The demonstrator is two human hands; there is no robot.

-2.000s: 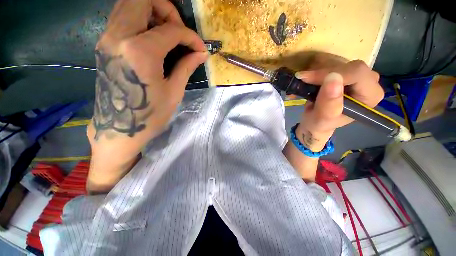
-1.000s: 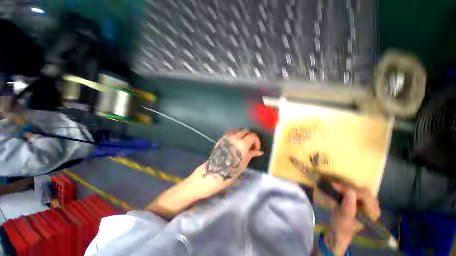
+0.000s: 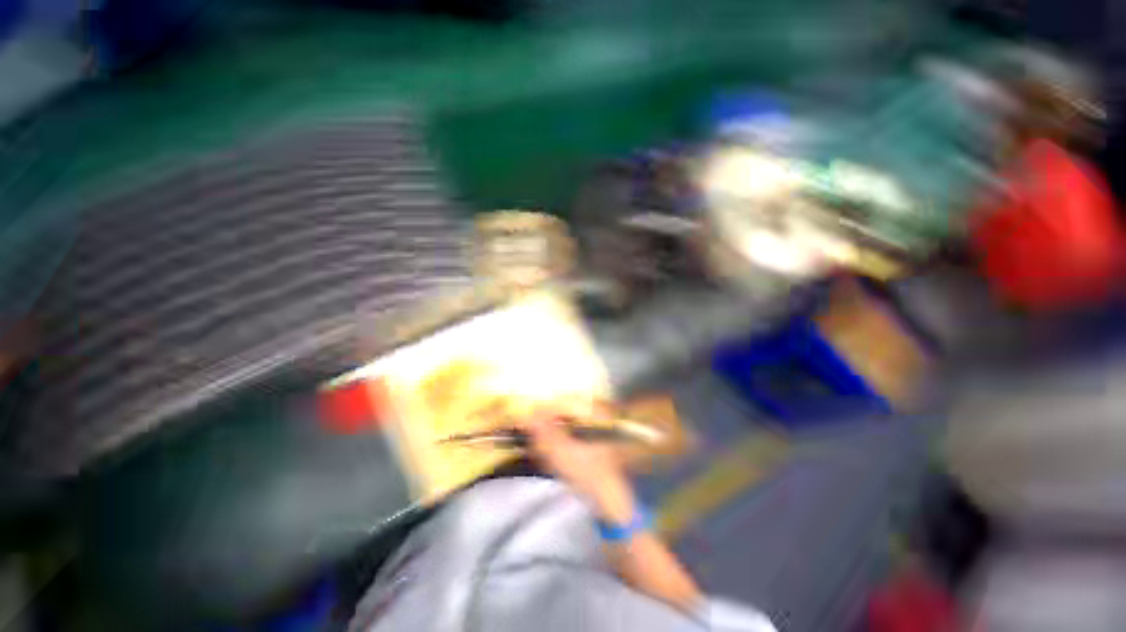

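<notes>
The whole head view is strongly blurred. My right hand, with a blue bracelet at the wrist, is closed around the soldering iron. The iron lies nearly level over the lower part of the pale work board, its thin tip pointing left. I cannot tell whether the tip touches the board. The board shows brownish stains. My left hand is not in view, and neither the solder wire nor the small component can be made out.
A large grey blister tray lies at the left. A red pile is beside the board. A tan round tub and the dark fan are behind it. A blue object and a red shape are at the right.
The view has swung right, bringing the blue object and red shape in. My left hand and the solder spool have left the picture. My right hand still holds the iron over the board.
</notes>
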